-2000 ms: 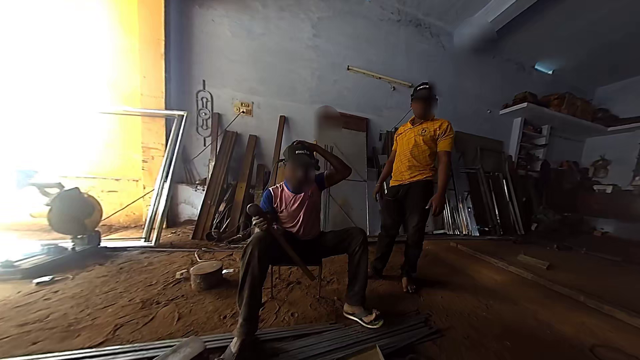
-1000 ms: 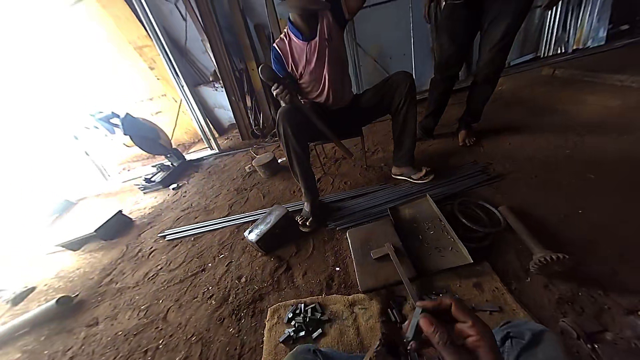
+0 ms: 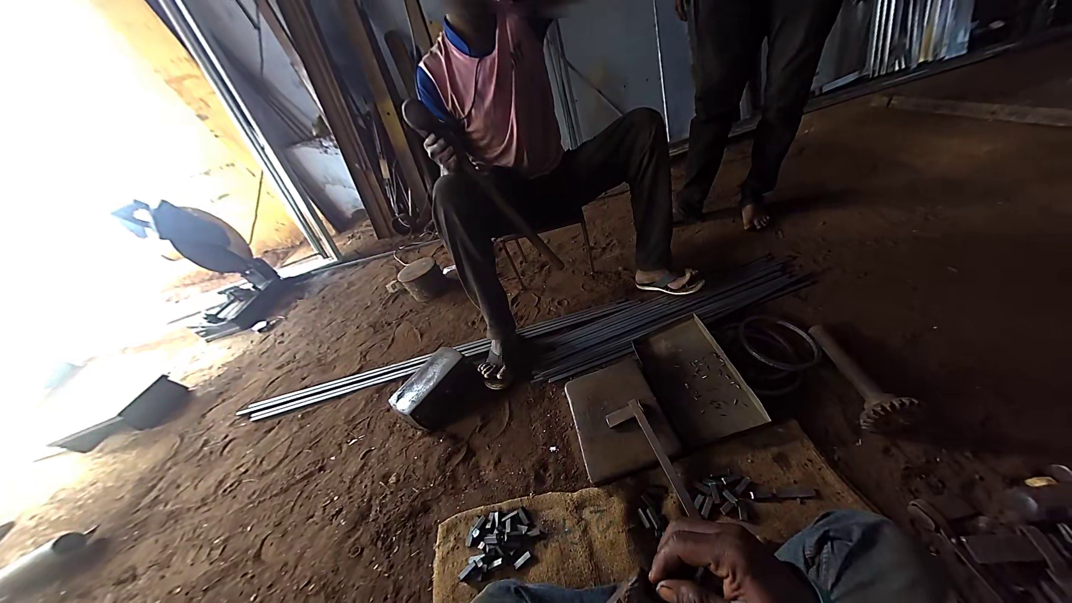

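Curled fingers of my right hand (image 3: 720,557) show at the bottom, beside the lower end of a metal hammer's handle (image 3: 662,456); whether they grip it or a small piece cannot be told. The hammer's head lies over a flat metal plate (image 3: 599,440). A dark sliver of my left hand (image 3: 634,588) shows at the lower edge, mostly hidden. Short cut metal pieces (image 3: 501,540) lie heaped on burlap sacking (image 3: 586,519), and more pieces (image 3: 722,496) lie just above my right hand. A shallow metal tray (image 3: 699,377) beside the plate holds small bits.
A seated person (image 3: 511,109) holds a long tool; another person (image 3: 754,75) stands behind. Metal rods (image 3: 586,335), a metal block (image 3: 429,389), a coiled hose or cable (image 3: 779,347) and a shaft with a toothed gear (image 3: 863,377) lie on the earth floor. A cut-off saw (image 3: 201,239) stands left.
The view has tilted far down from the two people to the floor. Since one second ago, my right hand has moved lower, toward the bottom edge.
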